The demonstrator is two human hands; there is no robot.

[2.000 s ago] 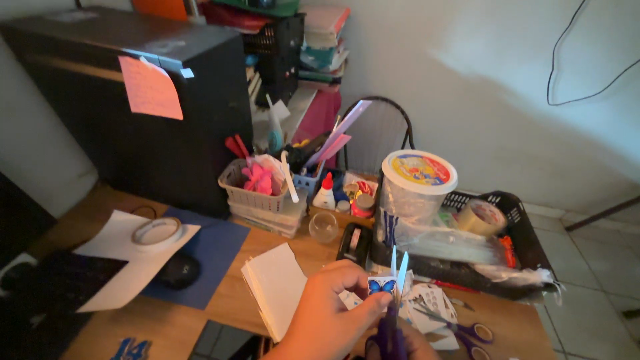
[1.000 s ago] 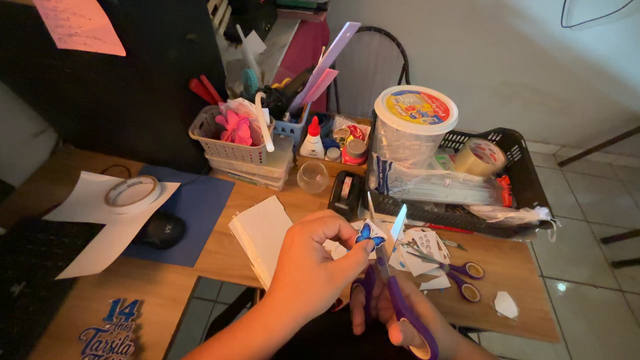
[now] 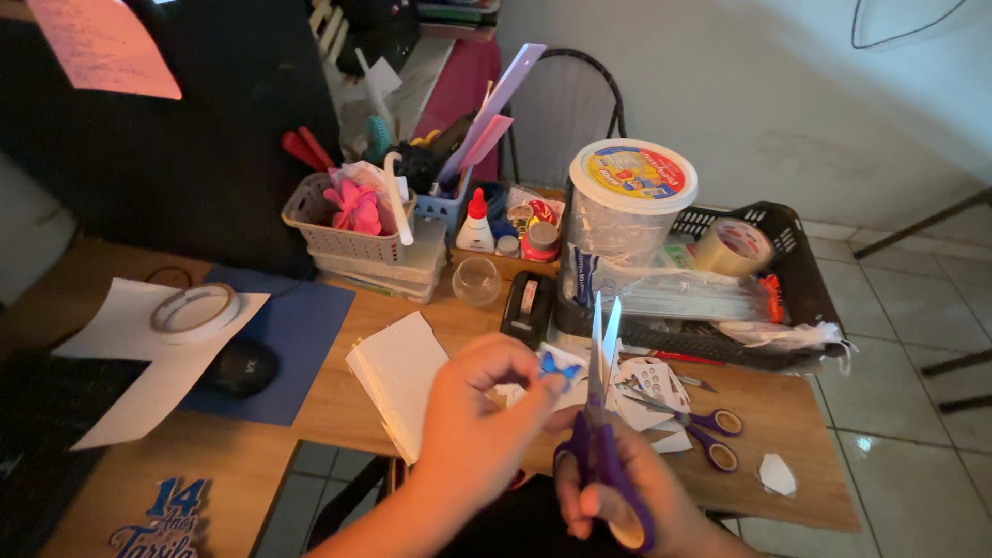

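Between the thumb and forefinger of my left hand (image 3: 484, 415) is a small paper piece with a blue butterfly (image 3: 559, 367) printed on it, white paper still around part of it. My right hand (image 3: 612, 484) has its fingers through the handles of purple-handled scissors (image 3: 595, 434). Their blades point up and stand slightly apart, just right of the butterfly and not touching it. Behind my hands, white paper cutouts (image 3: 651, 391) lie on the wooden table (image 3: 783, 418), beside a second pair of purple-handled scissors (image 3: 701, 434).
A black basket (image 3: 814, 294) holds a lidded plastic tub (image 3: 628, 194) and a tape roll (image 3: 732, 246). Left of it stand a black stapler-like object (image 3: 528, 306), a clear cup (image 3: 477, 282), a glue bottle (image 3: 476, 225) and a grey basket (image 3: 349, 240). Tape (image 3: 194, 310) rests on paper at left.
The scissors and my right hand have turned, so the blades point more steeply upward than one second ago. My left hand still holds the butterfly piece. The view has shifted since two seconds ago.
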